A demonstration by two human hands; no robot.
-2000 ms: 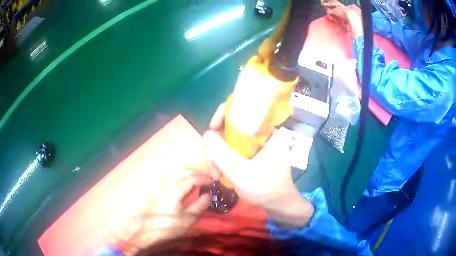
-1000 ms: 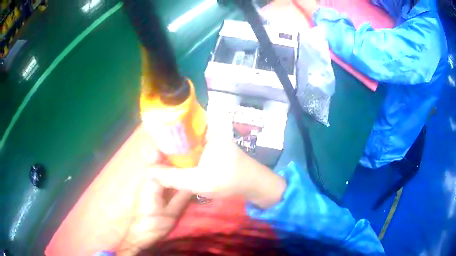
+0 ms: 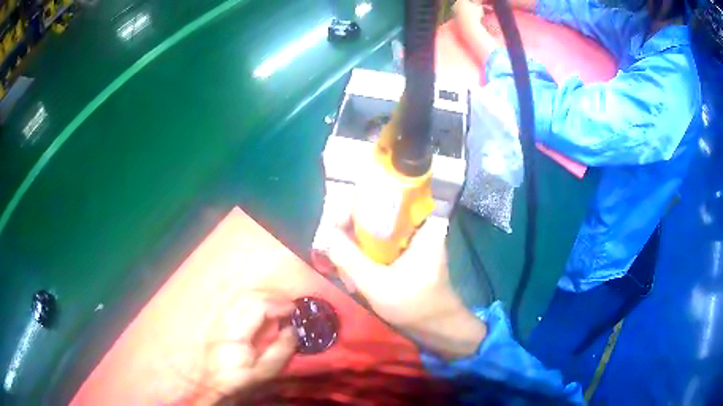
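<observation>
My right hand is wrapped around the yellow electric screwdriver, held upright over the near white screw box. The driver's tip is hidden behind my hand. A glossy black round housing lies on the red-pink mat, with small shiny details on its top. My left hand is at the housing's left edge, its fingertips on the rim. Glare washes out much of both hands.
A white parts bin with grey compartments stands behind the screw box. A clear plastic bag lies right of it. A black cable hangs at right. Other black units sit on the green surface. A neighbour in a blue smock is at upper right.
My right hand and the screwdriver have moved from over the mat to over the screw box. The housing, hidden by my hands a second ago, now shows, with my left hand still beside it.
</observation>
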